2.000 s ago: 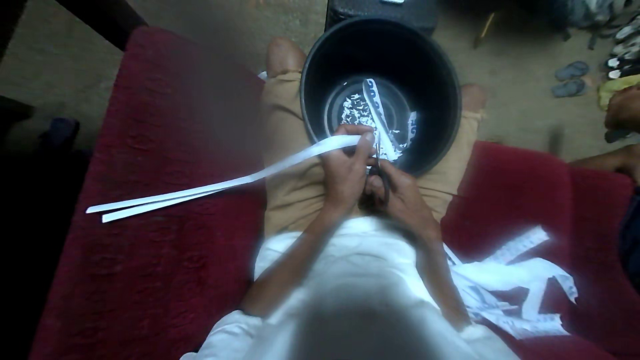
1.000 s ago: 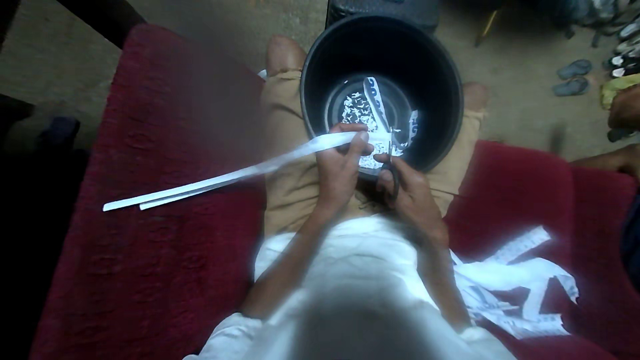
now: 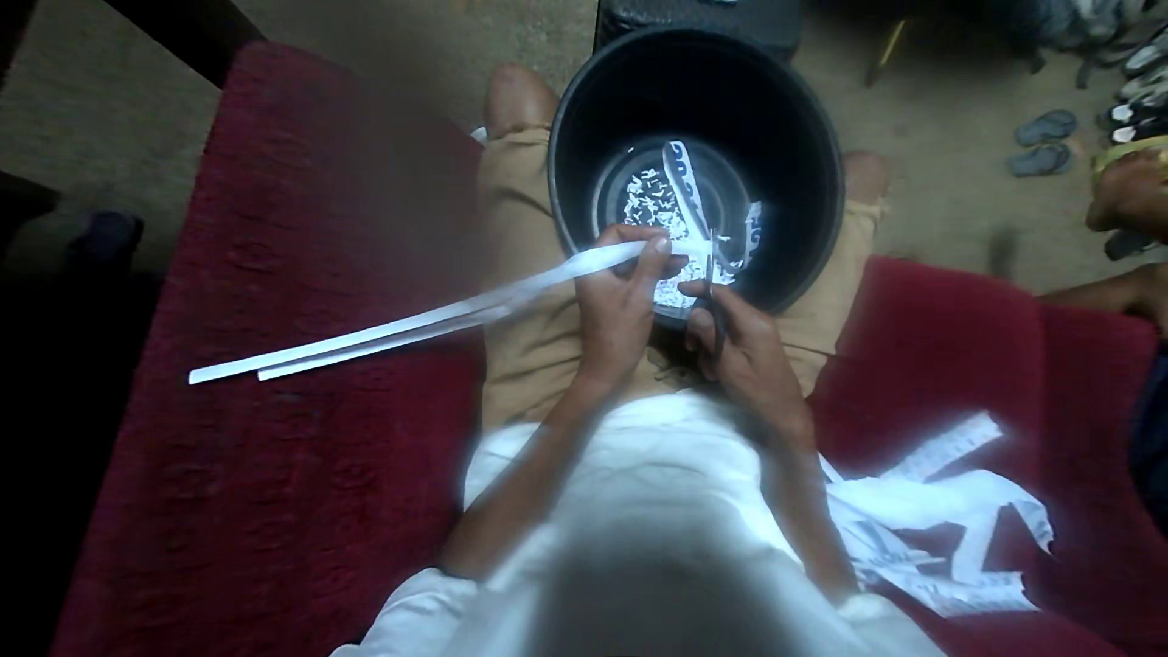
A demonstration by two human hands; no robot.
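Observation:
Long white paper strips point(image 3: 411, 324) are pinched in my left hand point(image 3: 620, 301), their tails reaching left over the red seat and their short ends over the bucket. My right hand point(image 3: 744, 338) grips a pair of dark-handled scissors point(image 3: 714, 315), with the blades at the strips' ends just right of my left fingers. Below both hands, a black plastic bucket point(image 3: 829, 182) stands between my knees. Small white paper snippets point(image 3: 650, 196) and a longer printed strip point(image 3: 683, 182) lie inside it.
A red upholstered seat point(image 3: 301, 511) spreads on both sides of me. More white paper strips point(image 3: 949, 502) lie in a loose pile on its right part. A dark box point(image 3: 703, 13) stands behind the bucket. Grey sandals point(image 3: 1043, 143) and another person's hand point(image 3: 1131, 193) are at the right.
The strips' tails over the seat now reach less far left than two seconds ago. My right hand has shifted slightly right and away from my left hand, still holding the scissors.

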